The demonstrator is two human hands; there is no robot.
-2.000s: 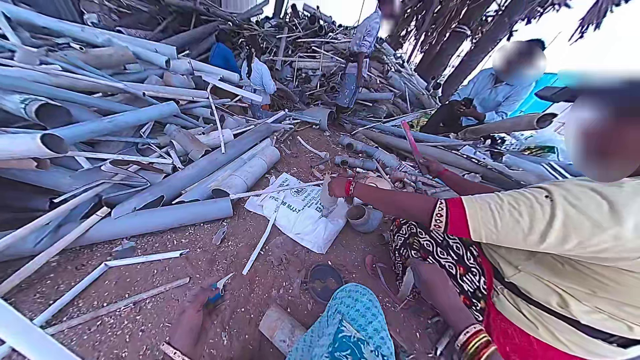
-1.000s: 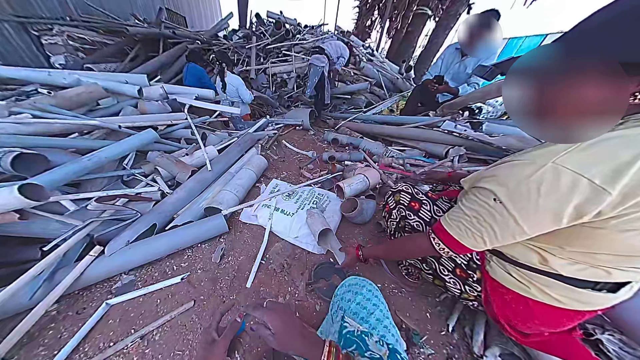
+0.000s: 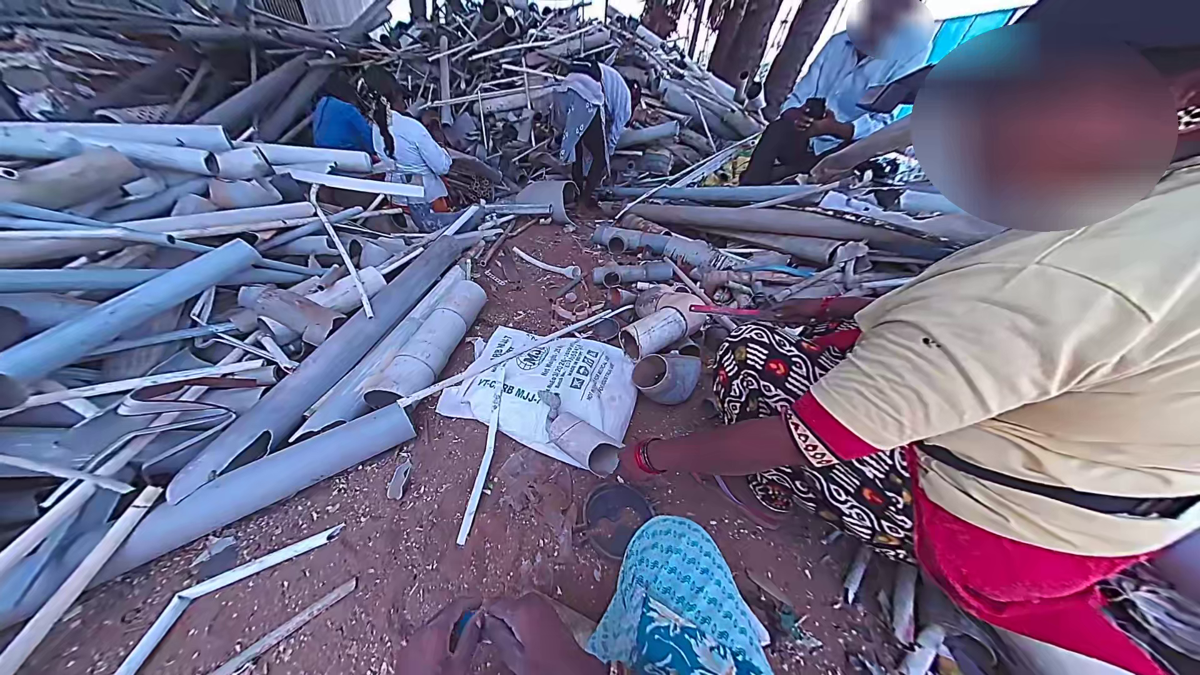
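Observation:
At the bottom edge, my left hand (image 3: 439, 641) and my right hand (image 3: 536, 637) are close together over the dirt. A small blue thing shows at the fingers of my left hand; what it is I cannot tell. Whether my right hand grips anything is hidden. Beside them is my knee in patterned blue cloth (image 3: 680, 586). Farther ahead a white printed plastic sack (image 3: 553, 384) lies on the ground. A short grey pipe piece (image 3: 583, 441) rests at its near edge, with a co-worker's hand (image 3: 637, 461) at its end.
Long grey plastic pipes (image 3: 328, 366) are heaped at the left. A co-worker in a beige shirt (image 3: 1031, 356) sits close on the right, a red tool (image 3: 727, 310) in one hand. A dark round dish (image 3: 617, 517) lies before my knee. Other people are at the pile behind.
My right hand, not seen two seconds ago, is now beside my left. The co-worker's arm has come down from above the sack to the ground beside it. The view has shifted.

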